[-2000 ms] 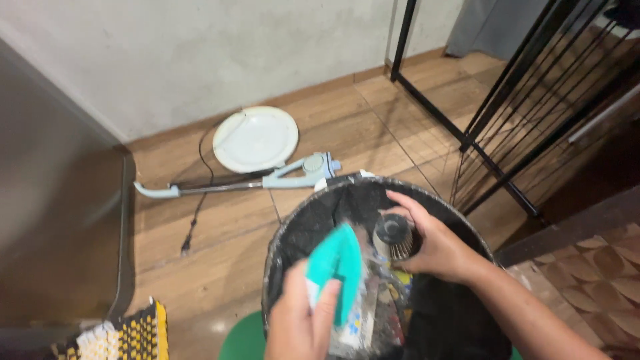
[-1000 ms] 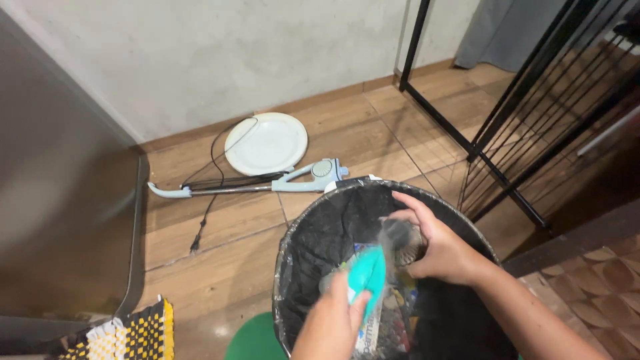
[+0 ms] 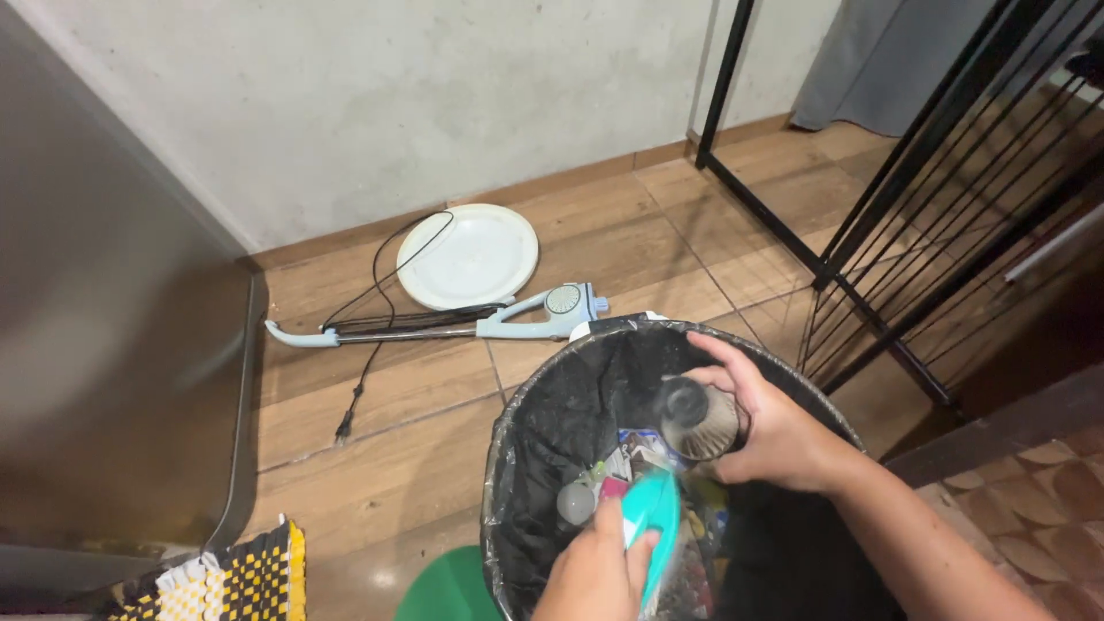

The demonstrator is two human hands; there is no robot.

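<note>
My left hand (image 3: 595,565) grips a teal and white brush (image 3: 653,526), its bristles not clearly visible. My right hand (image 3: 772,423) holds a dusty pleated vacuum filter (image 3: 703,423) with a dark round end, tilted over the bin. Both hands are above a trash bin lined with a black bag (image 3: 552,414). Inside the bin lie crumpled wrappers (image 3: 642,448) and a pale rounded object (image 3: 575,503). Brush and filter are a little apart.
A light blue upright vacuum handle (image 3: 539,319) with a black cord lies behind the bin, near a white round lid or plate (image 3: 470,256). A black metal rack (image 3: 759,211) stands right, a grey appliance (image 3: 121,285) left. A woven mat (image 3: 250,578) and green object (image 3: 453,591) are at the lower left.
The brush in my left hand has moved down from beside the filter since one second ago. My right hand keeps hold of the filter over the bin.
</note>
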